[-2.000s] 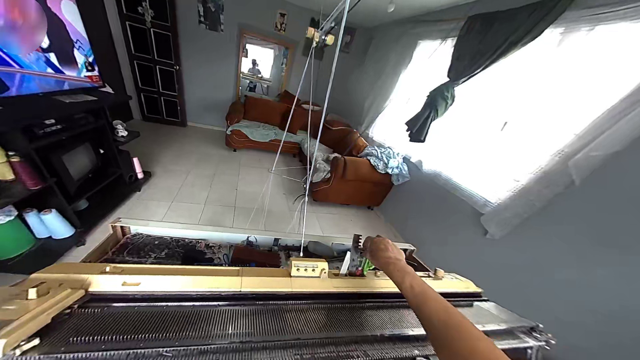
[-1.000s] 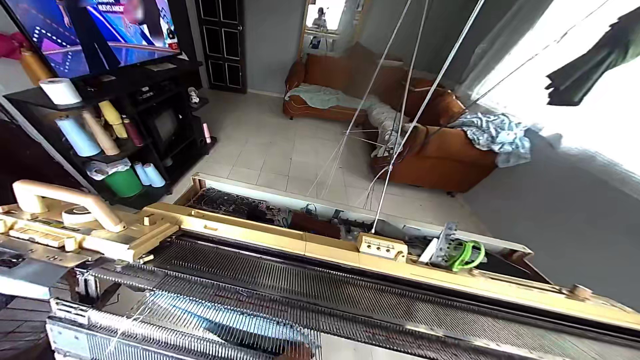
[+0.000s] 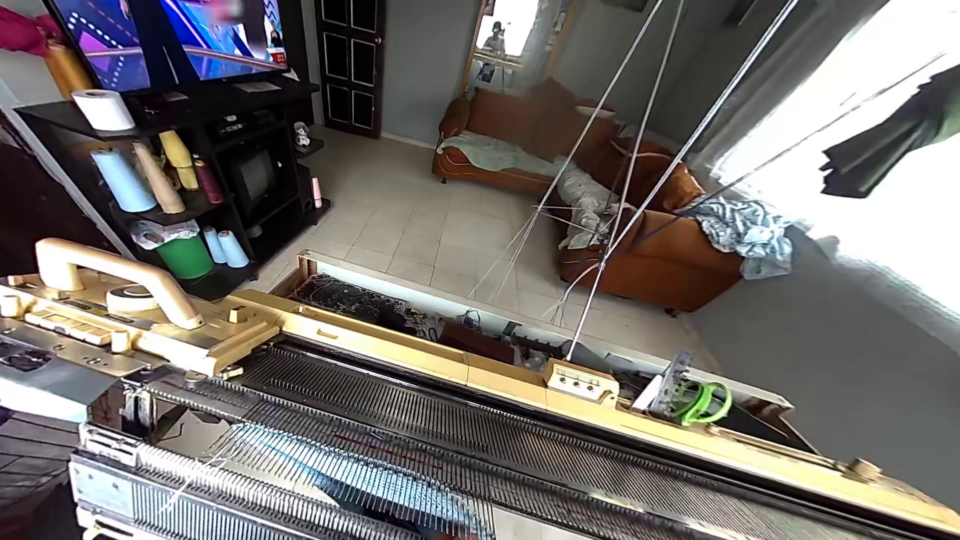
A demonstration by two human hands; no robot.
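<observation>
A knitting machine with a long needle bed (image 3: 450,427) crosses the lower view, its cream carriage (image 3: 142,311) with a raised handle at the left end. Below the main bed is a metal ribber bed (image 3: 225,502), and a row of fine comb teeth (image 3: 360,480) spans the gap over blue material. The cream row counter (image 3: 581,381) sits on the back rail. Beside it lie green-handled scissors (image 3: 705,403). At the bottom edge a small patch of skin shows under the comb teeth; which hand it belongs to is unclear. Neither hand is otherwise visible.
Behind the rail, a wooden tray (image 3: 510,324) holds tools and tangled yarn. White yarn strands (image 3: 637,142) rise in front of it. At left, a black shelf unit (image 3: 217,142) carries yarn cones (image 3: 124,180) and a television; a green bin (image 3: 184,255) stands below. An orange sofa (image 3: 660,255) stands beyond.
Two seconds ago a hand was over the tray near the row counter with a small comb-like tool; it has left that place. The view has swung left, showing the carriage.
</observation>
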